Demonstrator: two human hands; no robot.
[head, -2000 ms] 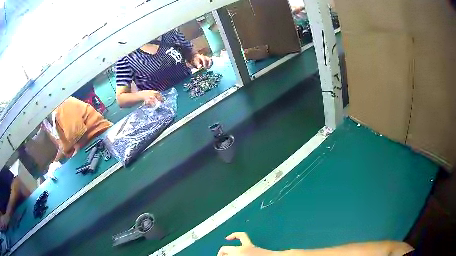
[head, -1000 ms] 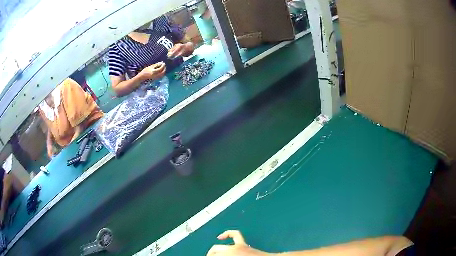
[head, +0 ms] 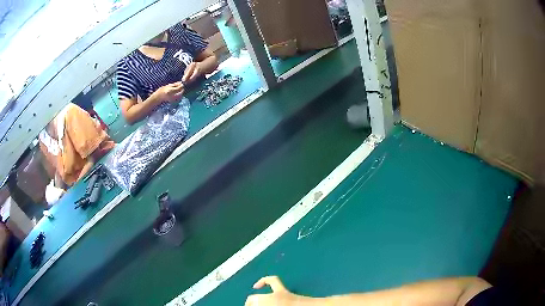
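A grey fan unit (head: 165, 223) lies on the dark green conveyor belt (head: 257, 161), its round head towards me and its short handle pointing away. Another grey unit (head: 357, 115), blurred, is on the belt beside the post and partly hidden by it. A sliver of a third shows at the bottom left edge. My right hand (head: 272, 294) is low over the near green bench (head: 412, 209), cut off by the bottom edge, with one digit raised. Its other fingers are mostly hidden, so its grip cannot be told. My left hand is out of the picture.
A whitish rail (head: 287, 224) and upright post (head: 375, 77) edge the belt. Tall cardboard (head: 466, 72) stands at right. Across the belt are a person in stripes, a clear plastic bag (head: 149, 146), small metallic parts (head: 220, 89), dark grey handle shells (head: 92, 190) and someone in orange.
The units have moved down-left along the belt; the lower one has nearly left the picture. A blurred unit has appeared by the post. My right hand has barely moved.
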